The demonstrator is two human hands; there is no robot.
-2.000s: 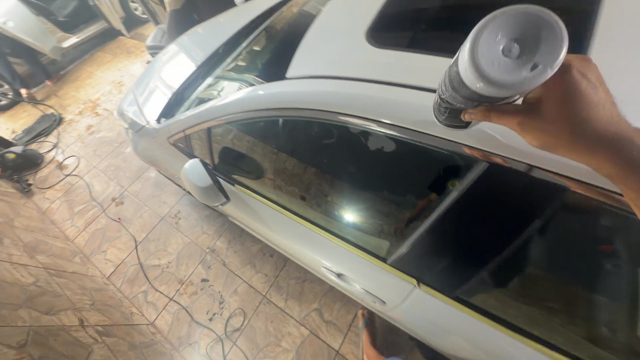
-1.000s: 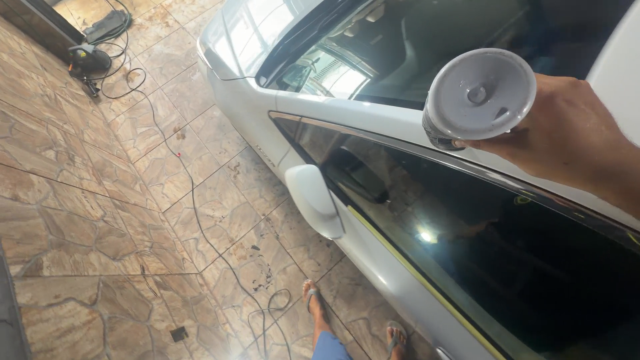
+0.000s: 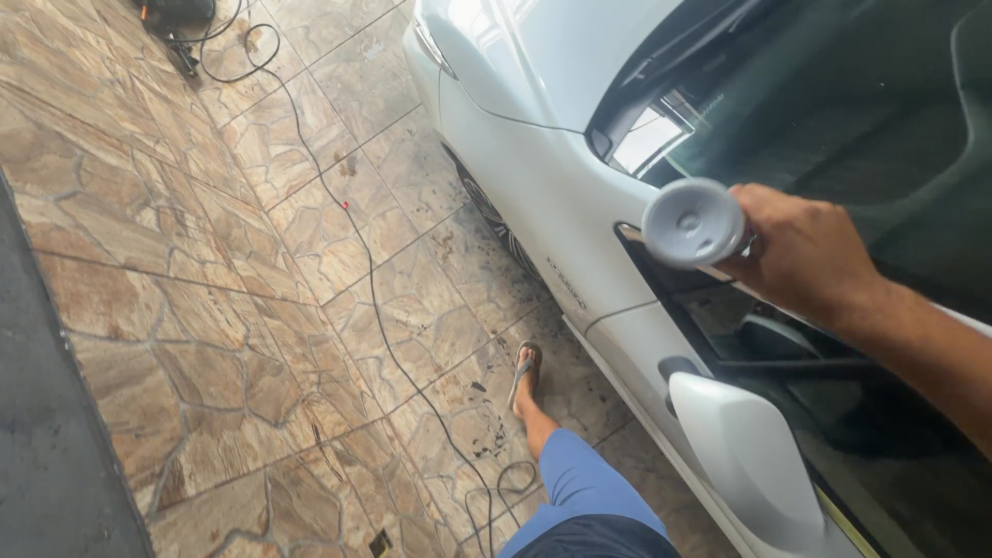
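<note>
My right hand (image 3: 806,252) is closed around a bottle (image 3: 692,222), whose round grey base faces the camera; its far end is hidden. Hand and bottle are over the windshield pillar of a light-coloured car (image 3: 535,209), near the front corner of the side window. Below them is the car's side mirror (image 3: 744,457). Part of the windshield (image 3: 837,101) shows behind the hand. My left hand is out of view.
A black cable (image 3: 372,287) runs along the tiled floor (image 3: 411,333), looping near my sandalled foot (image 3: 525,370). At the upper left a black machine (image 3: 178,15) stands by the stone-patterned wall (image 3: 116,310). A front wheel (image 3: 496,221) shows under the fender.
The view has moved far toward the car's front. My right hand, still holding the bottle, has gone from beside the roof to the windshield pillar.
</note>
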